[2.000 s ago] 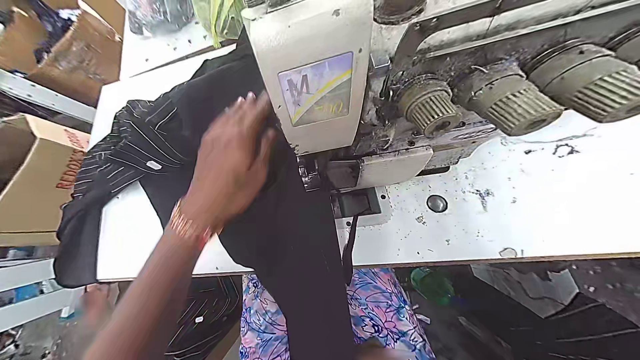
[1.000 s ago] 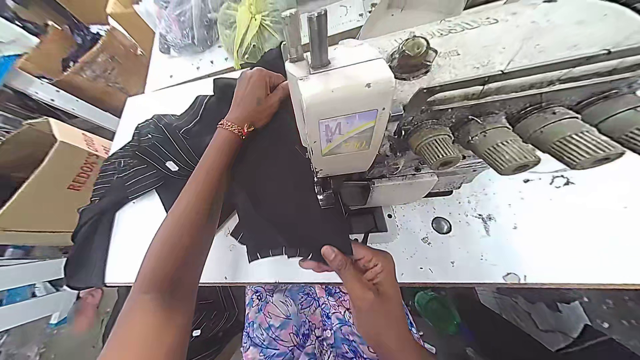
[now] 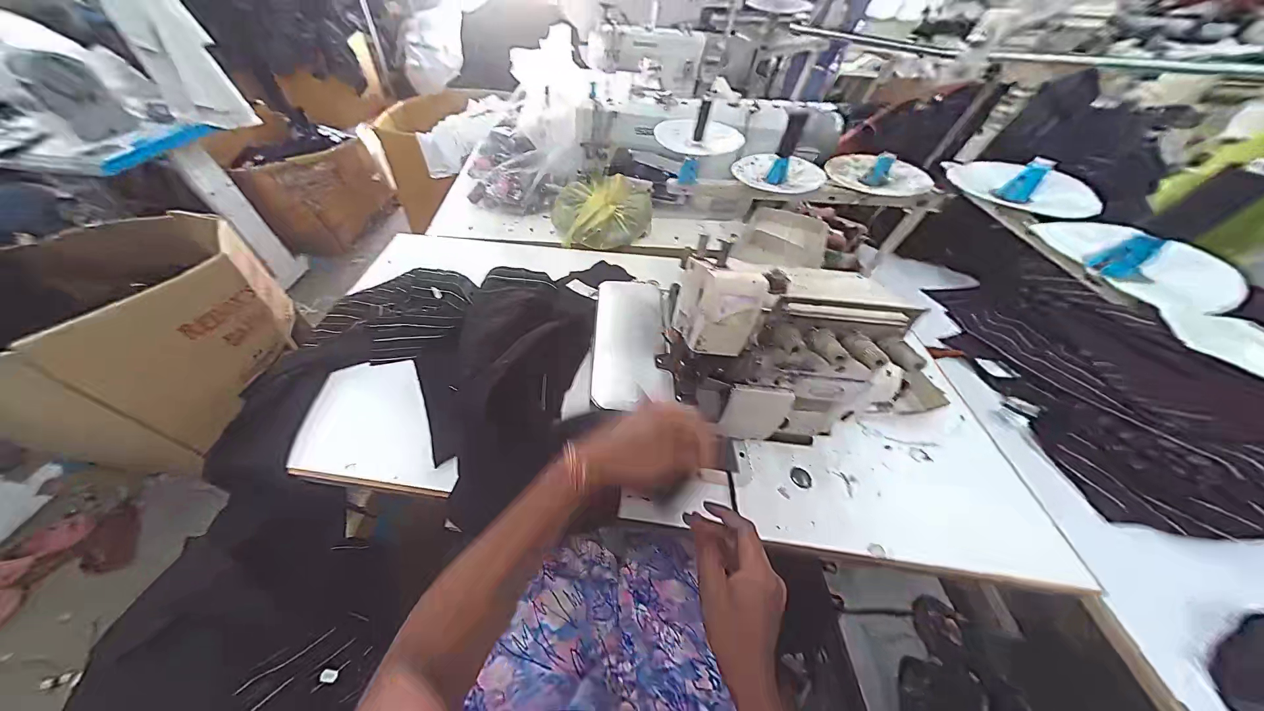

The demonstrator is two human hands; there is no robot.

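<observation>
An overlock sewing machine (image 3: pixel 731 306) stands on a white table, its presser area partly behind my left hand (image 3: pixel 657 449). That hand is blurred in front of the machine, wearing a bracelet at the wrist; whether it grips anything is unclear. Lower right of it, at the table's front edge, my right hand (image 3: pixel 736 568) is raised with its fingers bent near a thin dark strip; I cannot tell if it holds the strip. Black cloth (image 3: pixel 518 385) lies left of the machine and hangs over the front edge. Pinstriped black pieces (image 3: pixel 405 306) lie at the table's left side.
A cardboard box (image 3: pixel 148 336) holding dark cloth stands at the left. Behind the machine are a tied yellow-green plastic bag (image 3: pixel 602 212) and thread stands with white discs (image 3: pixel 780 173). More pinstriped cloth (image 3: pixel 1116 395) lies on the right-hand table.
The view has widened and lifted to the room. My left hand has left the black cloth behind the machine's head and is now in front of the machine. The cloth is no longer under the machine's head.
</observation>
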